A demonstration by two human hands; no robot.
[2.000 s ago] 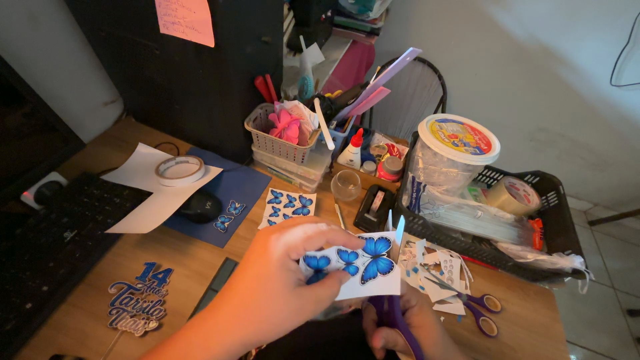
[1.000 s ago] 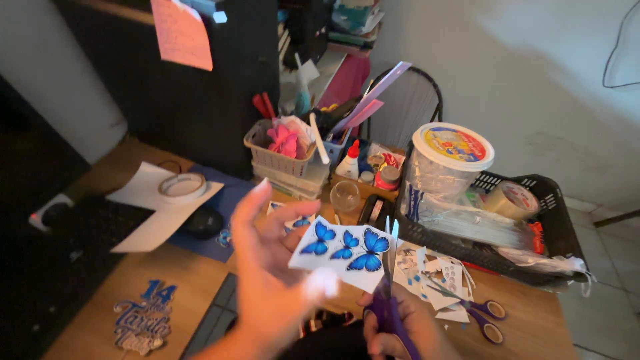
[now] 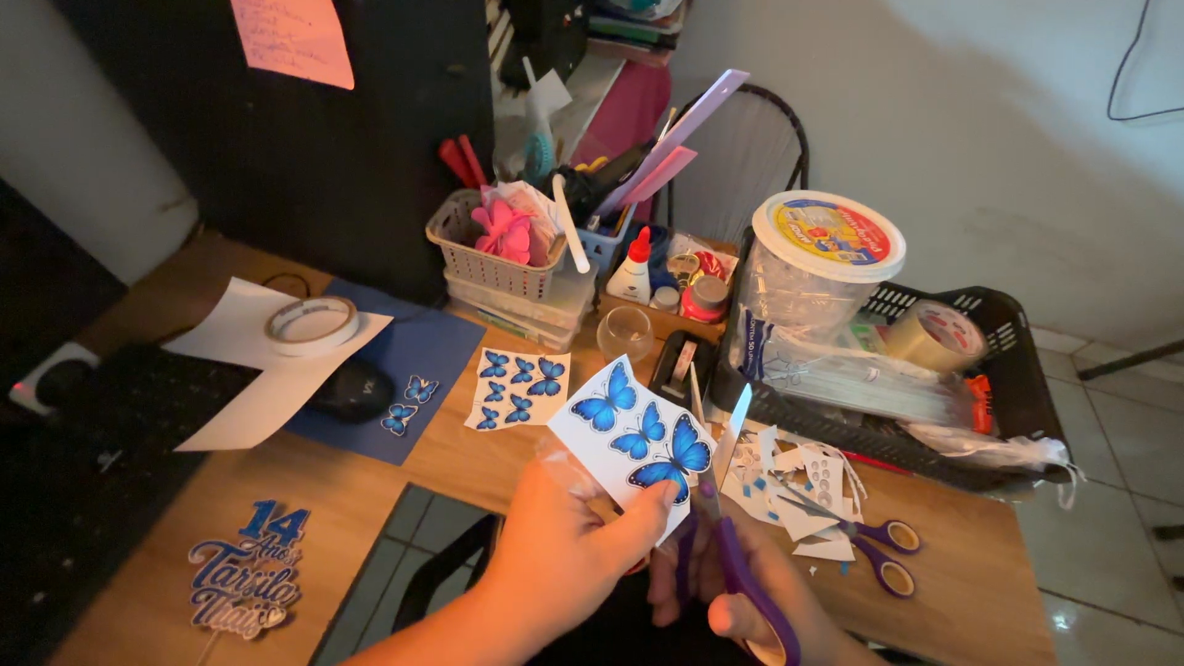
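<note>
My left hand [image 3: 578, 546] pinches a white paper piece printed with blue butterflies [image 3: 638, 433], thumb on its lower part. My right hand [image 3: 749, 578] holds purple-handled scissors [image 3: 717, 481] with the blades apart and pointing up, at the right edge of the paper beside the largest butterfly. Another printed butterfly sheet [image 3: 518, 388] lies on the table beyond my left hand. Two cut-out butterflies [image 3: 409, 404] rest on a blue sheet [image 3: 435, 356]. A second pair of scissors [image 3: 856, 530] lies among paper scraps [image 3: 795, 486] to the right.
A black basket [image 3: 1027, 398] with bags, tape and a lidded tub [image 3: 823, 259] stands at the right. Behind are a glue bottle [image 3: 631, 268], a small cup [image 3: 624, 333] and a grey basket [image 3: 499, 264]. At left are a tape roll [image 3: 312, 326], mouse [image 3: 354, 390] and cake topper [image 3: 245, 573].
The left thumb has come down onto the butterfly paper, which is now tilted differently. The scissor blades, close together one second ago, are now wider apart.
</note>
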